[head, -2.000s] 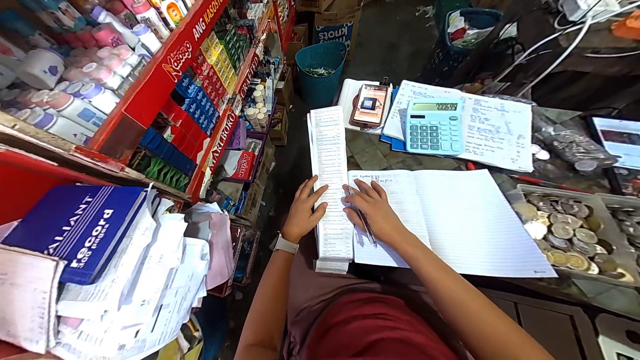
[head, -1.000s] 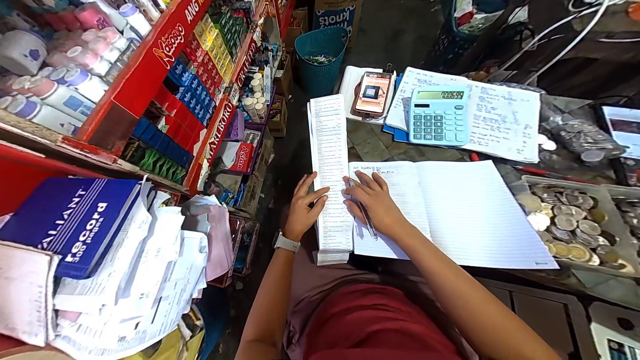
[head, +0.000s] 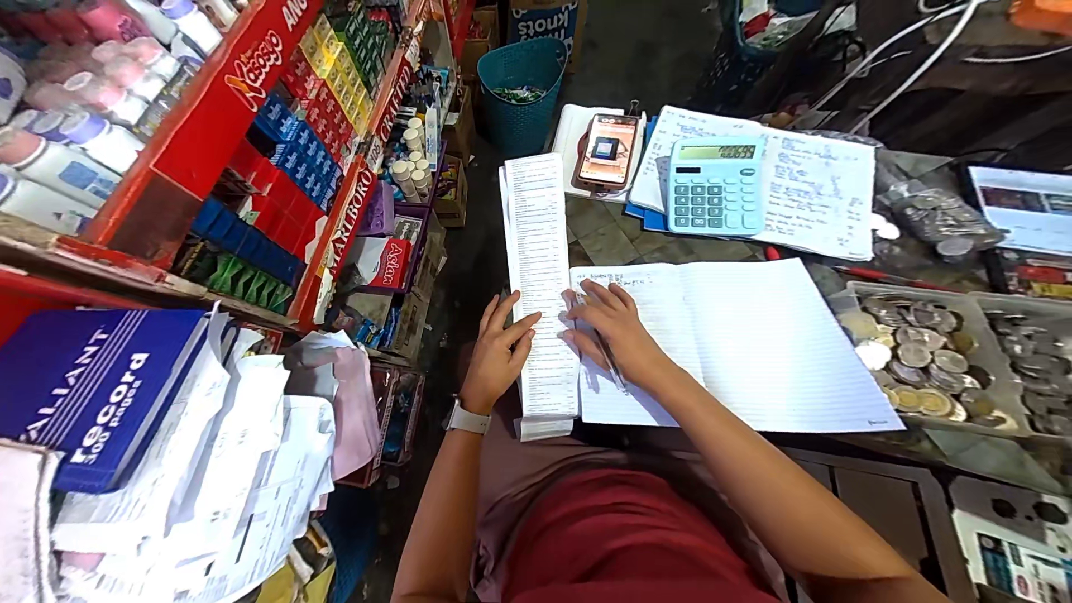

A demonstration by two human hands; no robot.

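Note:
A long printed paper receipt [head: 544, 251], folded at its near end, lies lengthwise in front of me. My left hand [head: 500, 352] rests on its left edge, fingers spread. My right hand [head: 615, 331] has its fingertips near the receipt's right edge and a pen [head: 613, 364] held under the palm, over an open lined notebook [head: 754, 335] with some handwriting on its left page. Beyond the notebook a light blue calculator [head: 717, 186] lies on another handwritten notebook [head: 825, 188]. To its left a smartphone [head: 609, 151] with its screen lit rests on a small pad.
Plastic trays of coins [head: 921, 356] stand at the right, by a bag of coins [head: 942, 213]. At the left are a blue record book [head: 109, 385], stacked papers [head: 209, 477] and a red shelf rack [head: 167, 176] of goods. A teal basket [head: 521, 100] stands beyond the receipt.

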